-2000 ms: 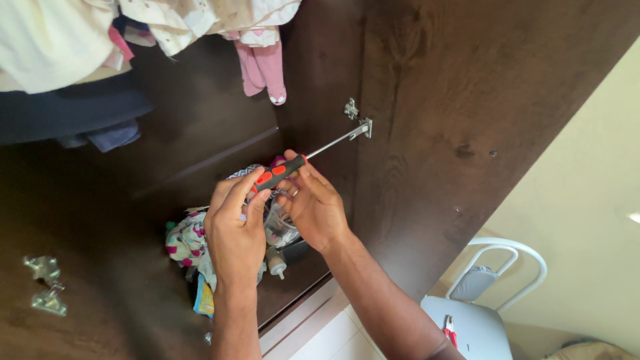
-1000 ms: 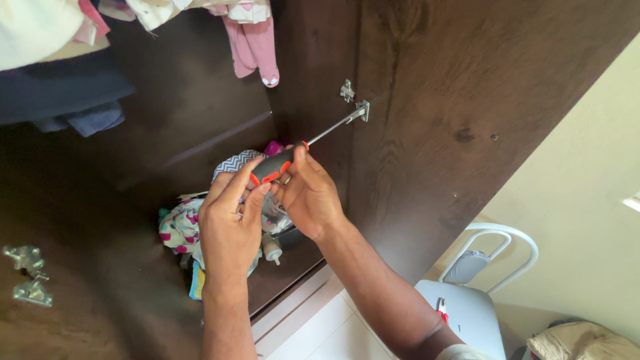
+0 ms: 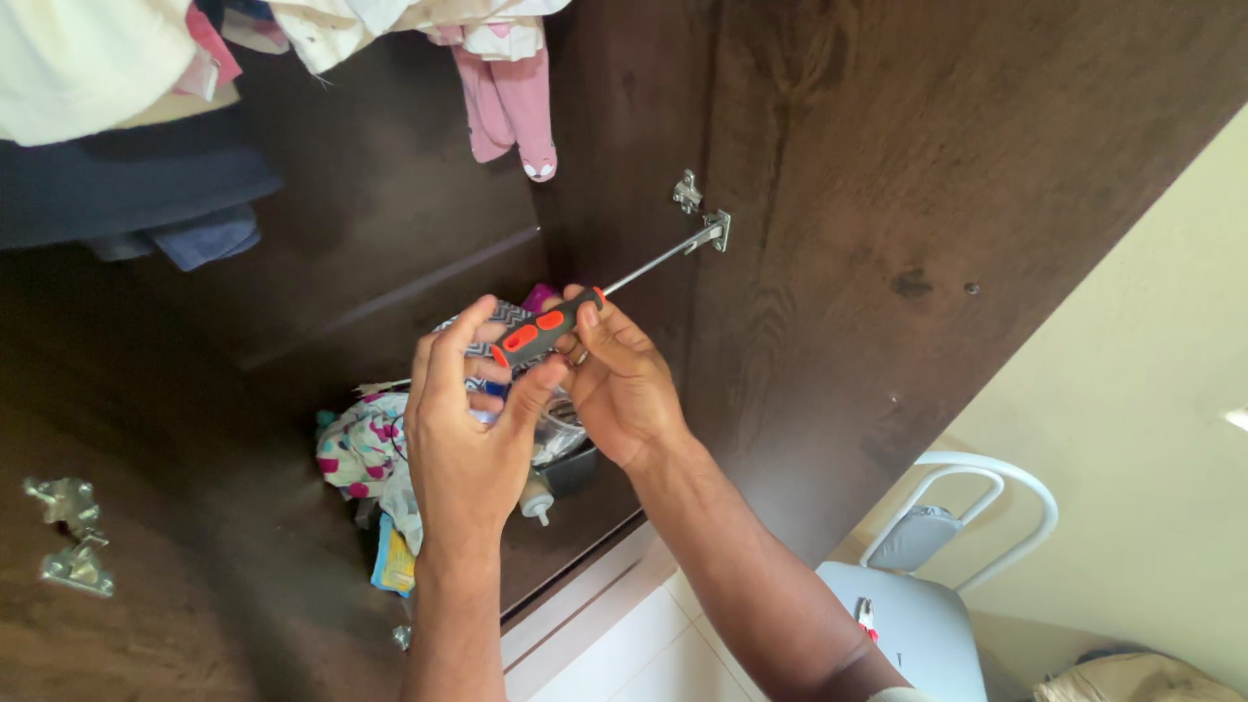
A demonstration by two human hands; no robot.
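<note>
A screwdriver (image 3: 554, 327) with a black and orange handle slants up to the right, its shaft reaching a metal hinge (image 3: 720, 231) on the dark wooden panel. My right hand (image 3: 624, 375) holds the front of the handle between thumb and fingers. Around the rear of the handle, my left hand (image 3: 478, 414) has its fingers spread, with a gap between thumb and handle; light contact by the fingers behind it cannot be judged. A second metal hinge part (image 3: 687, 192) sits just up and left of the first one.
Clothes (image 3: 127, 175) hang at upper left. Below lie a patterned cloth (image 3: 363, 448), a bottle (image 3: 535, 495) and other items. Another hinge (image 3: 70, 536) is on the left panel. At lower right, a chair (image 3: 912, 614) carries a red-handled tool (image 3: 866, 620).
My left hand's fingers have opened from around the rear of the screwdriver's handle. My right hand still holds the handle, and the shaft still reaches the same hinge.
</note>
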